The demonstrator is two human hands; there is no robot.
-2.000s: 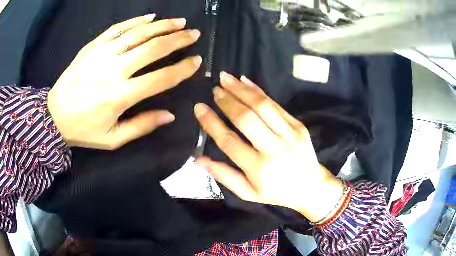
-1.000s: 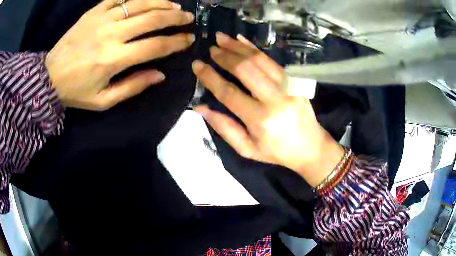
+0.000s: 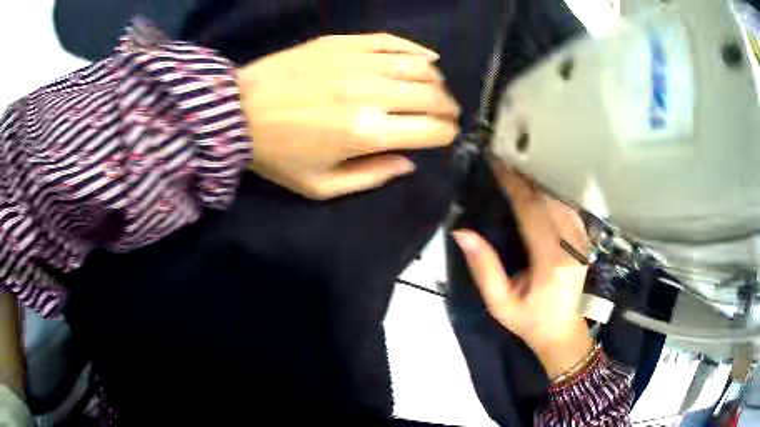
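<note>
Dark cloth [image 3: 250, 308] covers most of the work area, with a thin zip-like toothed line [image 3: 493, 79] running up from the presser foot and needle area [image 3: 469, 143]. My left hand [image 3: 354, 113] lies palm down on the cloth just left of the presser foot, fingers close together, gripping nothing visible. My right hand [image 3: 533, 258] rests on the cloth below the machine head, thumb apart; its fingers are partly hidden under the head. The cream machine head [image 3: 583, 125] fills the upper right.
White surface [image 3: 425, 354] shows through a gap in the cloth. Metal thread guides [image 3: 621, 258] hang over my right hand. A small white label-like piece [image 3: 597, 308] is beside my right wrist. Red and dark items are partly visible at the lower right edge.
The view has shifted, and the machine head shows larger over the right hand. The white gap lies further right. The left hand's fingers are closer together; the right hand is partly under the head.
</note>
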